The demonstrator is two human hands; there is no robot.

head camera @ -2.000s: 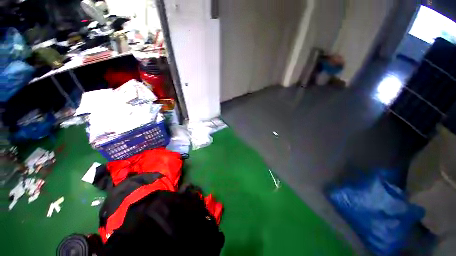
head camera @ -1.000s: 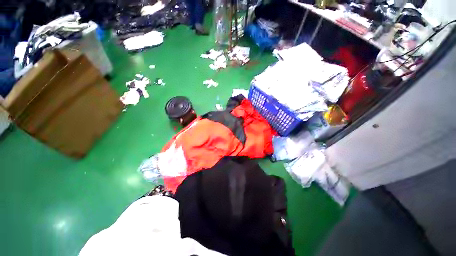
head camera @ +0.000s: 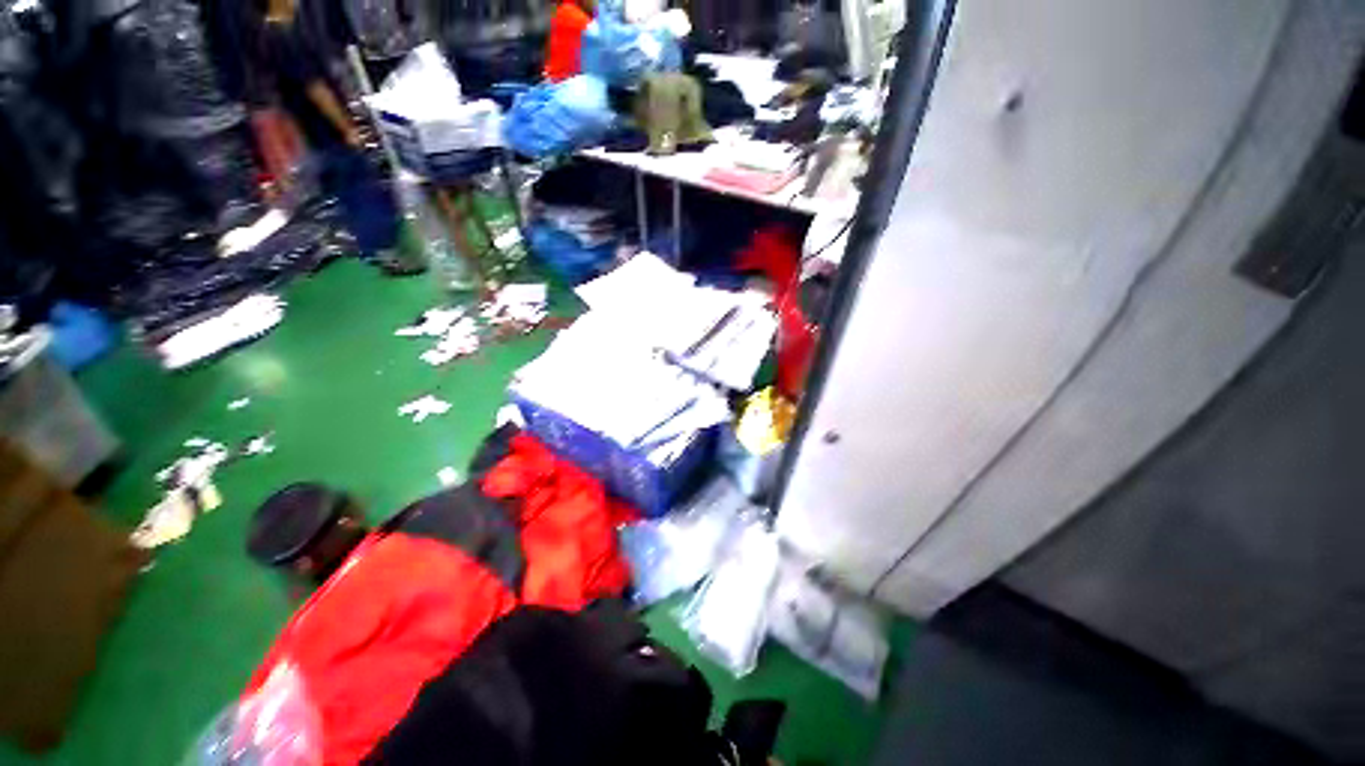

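A black garment (head camera: 554, 688) shows at the bottom edge, nearest to me, as a soft bundle. It overlaps a red and black cloth bundle (head camera: 397, 599) on the green floor. Clear film lies at the bundle's lower left end. A blue slotted crate (head camera: 599, 454) heaped with white sheets or bags (head camera: 636, 352) stands just beyond the bundle. Neither of my hands shows; whether one is under the black garment is hidden.
A grey-white wall (head camera: 1033, 285) fills the right. A brown carton (head camera: 53, 599) is at the left edge, a round dark stool or canister (head camera: 297, 524) beside the bundle. Clear polybags (head camera: 734, 584) lie by the wall. A person (head camera: 337, 142) stands at the back left near a long table (head camera: 659, 168).
The view has swung right and up since a second ago. The red bundle and carton sit further left, and the large white shape at the bottom has left the picture.
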